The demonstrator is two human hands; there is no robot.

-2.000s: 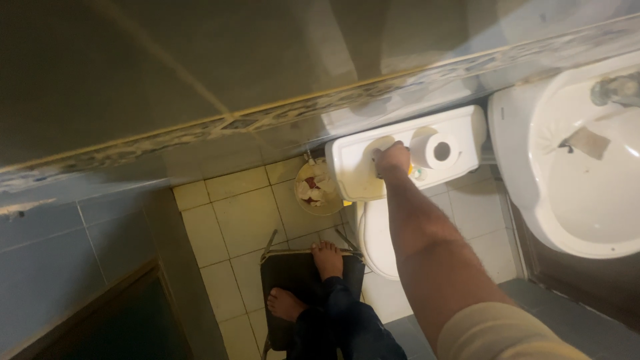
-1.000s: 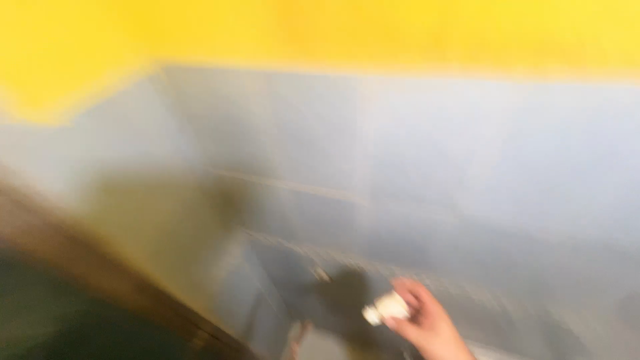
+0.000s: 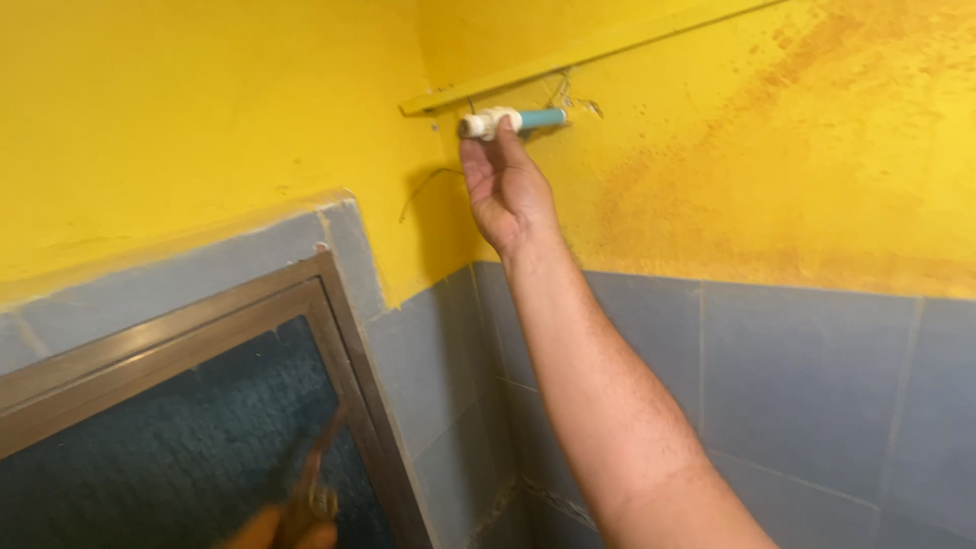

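My right hand point(image 3: 515, 187) is raised to the yellow wall near the corner. Its thumb and fingers grip a white fitting point(image 3: 488, 123), which looks like plastic and has a brownish opening at its left end. A short blue tube point(image 3: 543, 118) extends from the fitting's right side, close to the wall; whether it is fixed there cannot be told. Low in the view, my left hand point(image 3: 293, 530) is blurred and partly cut off by the frame. It holds a slim tool point(image 3: 314, 465) with a reddish shaft pointing up; its exact kind is unclear.
A yellow strip point(image 3: 572, 65) runs along the wall just above my right hand, with thin wires point(image 3: 560, 88) below it. A metal-framed window or door point(image 3: 347, 366) with dark textured glass stands at the lower left. Grey-blue tiles point(image 3: 801, 366) cover the lower wall.
The view has swung up from the toilet and sink to the yellow wall. My right hand was at the toilet tank and now grips the fitting high up. My left hand and its tool have appeared.
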